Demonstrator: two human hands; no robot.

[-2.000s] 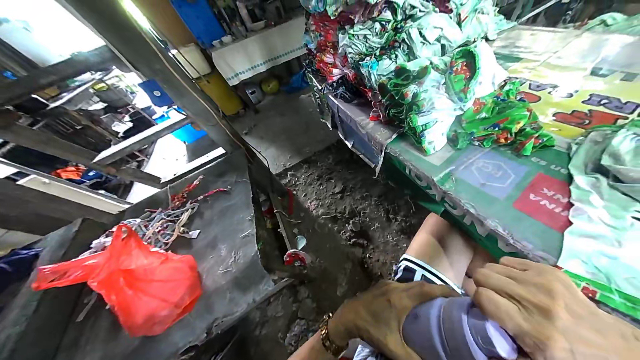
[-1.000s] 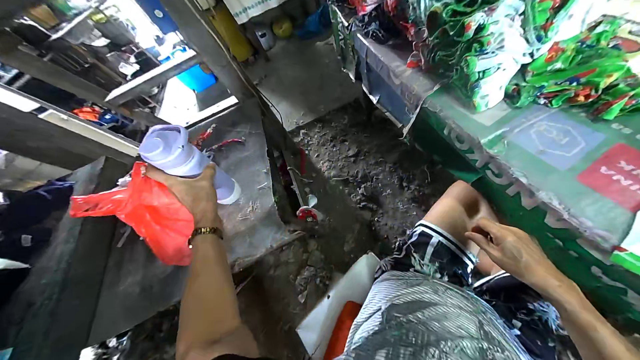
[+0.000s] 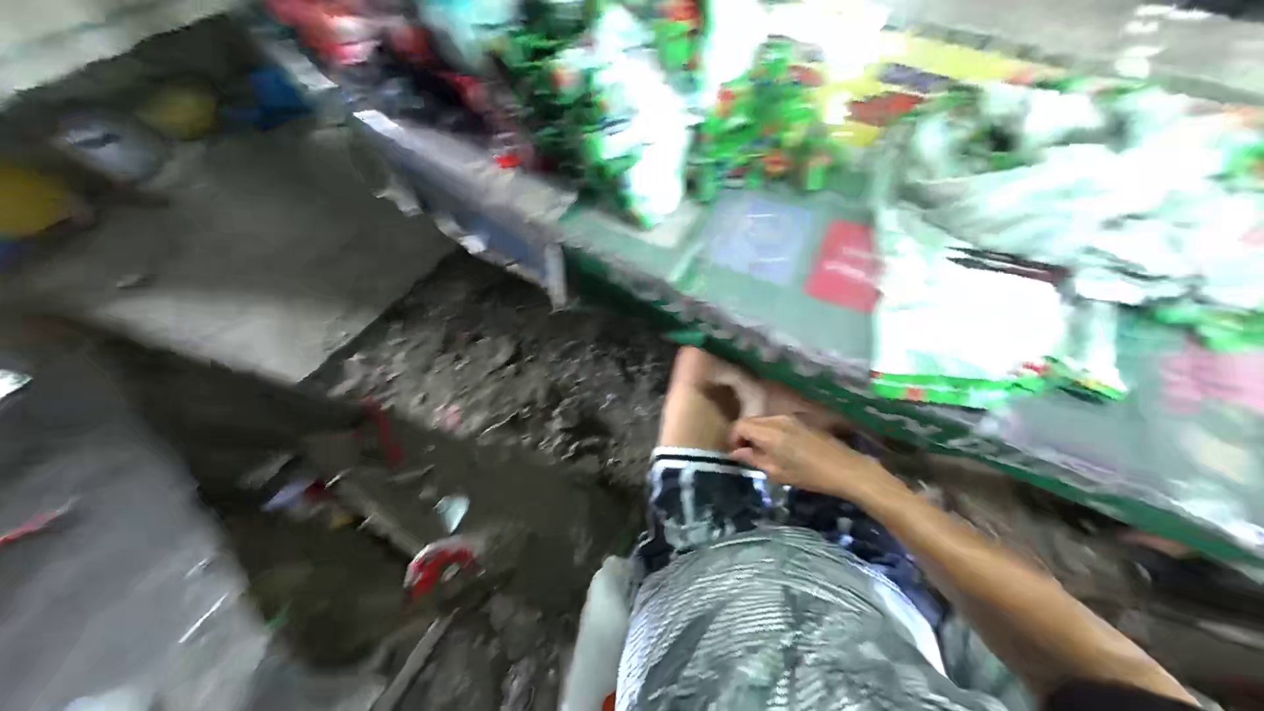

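Observation:
My right hand (image 3: 795, 452) rests by my knee with its fingers curled, just below the edge of the table with the green printed cover (image 3: 780, 311); blur hides whether anything is between the fingers. My left hand is out of the frame. Above my right hand, a flattened white and green plastic packet (image 3: 973, 326) lies on the cover near the table's edge. Behind it is a heap of crumpled whitish plastic packets (image 3: 1096, 188). More green and white packets (image 3: 642, 109) are piled toward the upper middle.
A dark grey surface (image 3: 109, 513) stands at the left. Between it and the table lies uneven dirt ground (image 3: 533, 365) with litter and a small red wheel-like object (image 3: 439, 568). Concrete floor (image 3: 247, 267) spreads at the upper left, with yellow containers (image 3: 35, 202) beyond.
My left hand, earlier on a pale purple bottle beside the red plastic bag, has left the view along with both. My right hand stays by my knee. The view has swung right.

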